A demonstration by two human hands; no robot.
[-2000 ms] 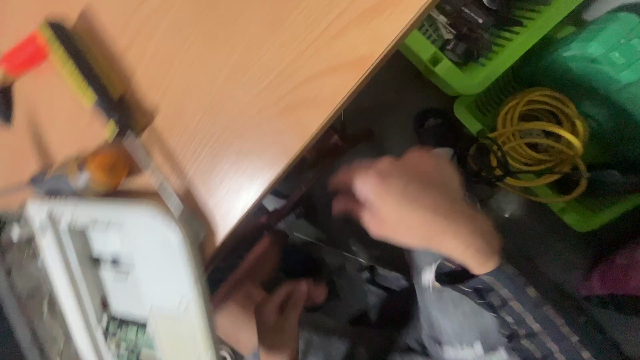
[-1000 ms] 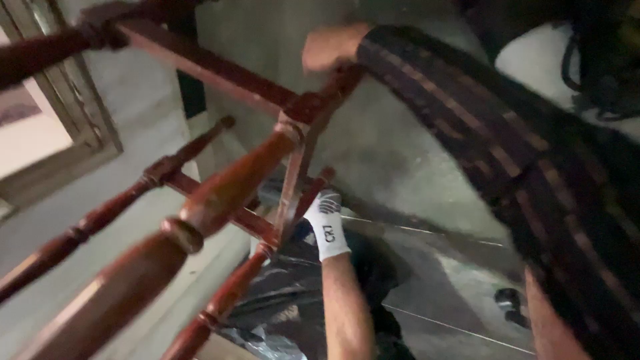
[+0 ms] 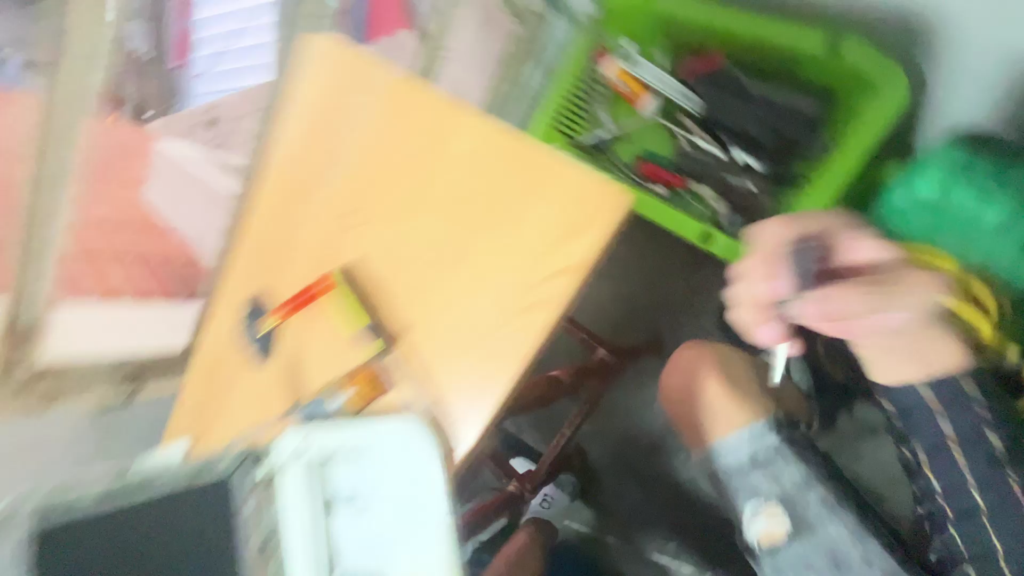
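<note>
My right hand (image 3: pixel 840 296) is closed around a small dark-handled tool (image 3: pixel 808 264) with a short metal tip pointing down. It is above my bent knee (image 3: pixel 712 384), beside the green crate. The exact kind of tool is blurred. My left hand does not show. On the wooden table (image 3: pixel 448 208) lie a tool with a red and yellow-green handle (image 3: pixel 300 304) and an orange-handled tool (image 3: pixel 364 390), both blurred. An opened white appliance housing (image 3: pixel 368 496) stands at the lower left.
A green plastic crate (image 3: pixel 688 224) holding mixed tools stands beyond the table corner. Yellow cable (image 3: pixel 972 304) and a green object (image 3: pixel 956 208) are at the right. Below the table edge are a turned wooden stool or chair frame (image 3: pixel 568 424) and a foot in a white sock (image 3: pixel 548 500).
The view has swung from the floor and wooden frame back up to the table and crate. My right hand now holds a small tool, raised near the crate.
</note>
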